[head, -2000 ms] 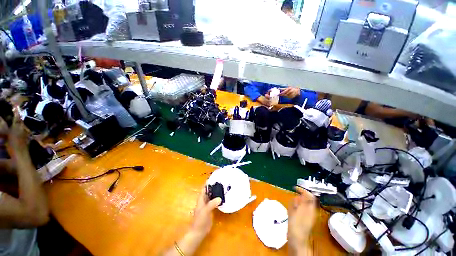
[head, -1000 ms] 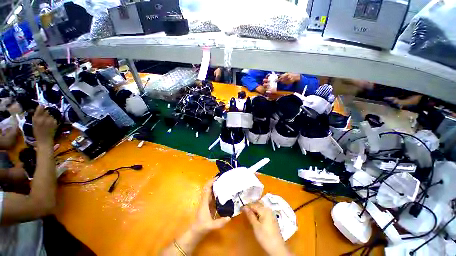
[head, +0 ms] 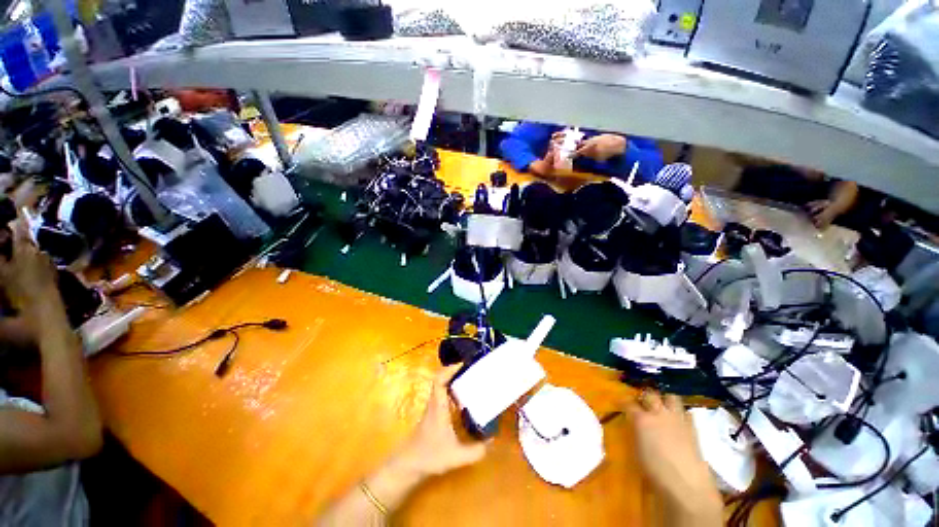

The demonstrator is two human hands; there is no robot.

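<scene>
My left hand [head: 438, 437] holds a white camera body [head: 499, 381] by its lower left side, low over the orange tabletop. A white antenna sticks up from the body, and black parts show at its left and underside. A white rounded back cover [head: 562, 436] lies just right of the body, with a thin dark wire running from its centre towards the body. My right hand [head: 664, 422] is right of the cover, at a dark cable end near the table's edge of the pile. Its fingers are small and blurred, so any grip is unclear.
Half-built cameras [head: 535, 242] stand on the green mat [head: 371, 273], beside a bundle of black wires [head: 407, 201]. A toothed white part [head: 653, 353] lies on the mat. White covers with cables [head: 819, 386] fill the right. A black cable [head: 221, 335] lies left. Other people work left and opposite.
My right hand has left the camera body and moved right, past the cover. The body is turned in my left hand, its antenna now pointing more upward. The cover is now more fully visible.
</scene>
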